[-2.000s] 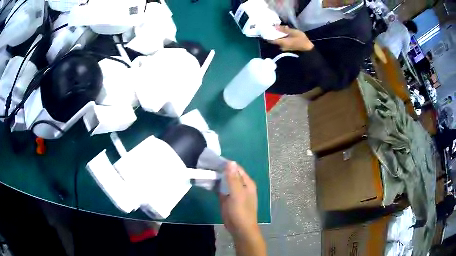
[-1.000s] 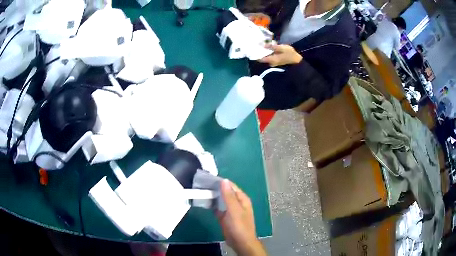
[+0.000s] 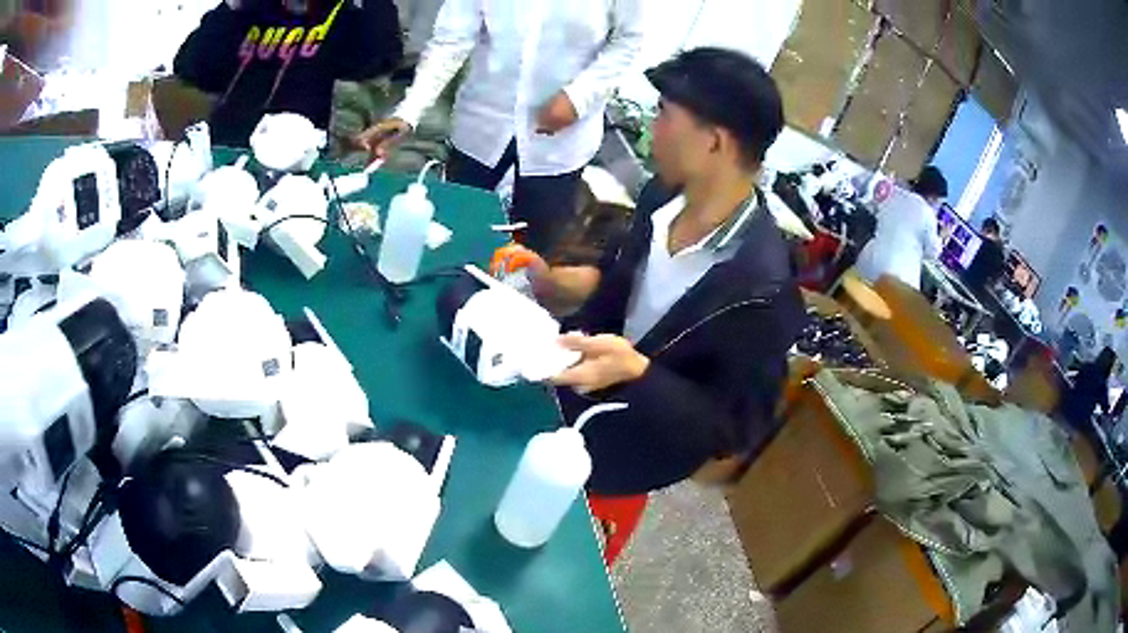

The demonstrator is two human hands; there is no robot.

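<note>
Neither of my hands is in the picture. At the bottom edge a security camera is cut off, with its black lens ball (image 3: 427, 613) and part of its white housing showing. Behind it, a white security camera (image 3: 377, 509) lies at the near side of a large pile. In the pile a glossy black lens ball (image 3: 181, 514) faces up at the left, with thin black cables around it. A translucent wash bottle (image 3: 543, 487) with a bent spout stands near the table's right edge.
The green table (image 3: 489, 428) runs away from me. A seated coworker (image 3: 705, 284) at its right edge holds a white camera (image 3: 505, 331) and an orange item (image 3: 513, 260). A second bottle (image 3: 405, 233) stands farther back. More people stand at the far end. Cardboard boxes (image 3: 792, 495) are at right.
The view has tilted up and shows the far end of the table and more people. The near camera has slid to the bottom edge, and my hand with the grey cloth has left the picture.
</note>
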